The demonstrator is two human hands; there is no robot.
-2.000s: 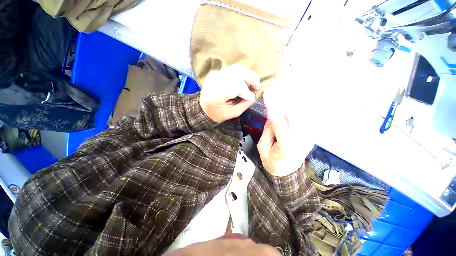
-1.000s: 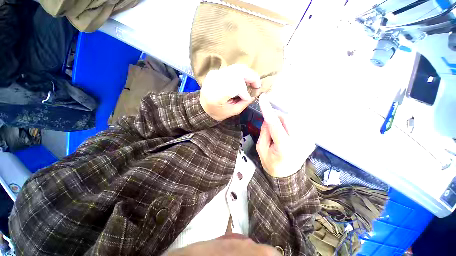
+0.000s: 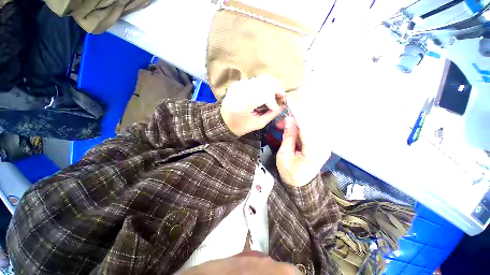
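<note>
A tan ribbed pocket piece (image 3: 255, 48) lies flat on the white table, with a pale toothed zipper (image 3: 263, 16) along its far edge. My left hand (image 3: 251, 105) is at its near edge, fingers closed on the cloth's corner. My right hand (image 3: 301, 153) is just right of and below it, thumb and fingers near the same corner. The right fingers are overexposed against the table, so I cannot tell whether they hold anything.
The sewing machine (image 3: 478, 59) stands at the right, with a black rectangle (image 3: 454, 87) and blue-green snips (image 3: 417, 128) near it. Tan cloth (image 3: 96, 13) is heaped far left. Blue bins (image 3: 424, 241) with cloth stand below the table edge (image 3: 397, 185). Dark garments (image 3: 43, 80) hang left.
My left hand has shifted slightly right. The right hand's fingers have moved and its thumb now points up toward the left fingertips. The pocket piece has shifted very slightly right.
</note>
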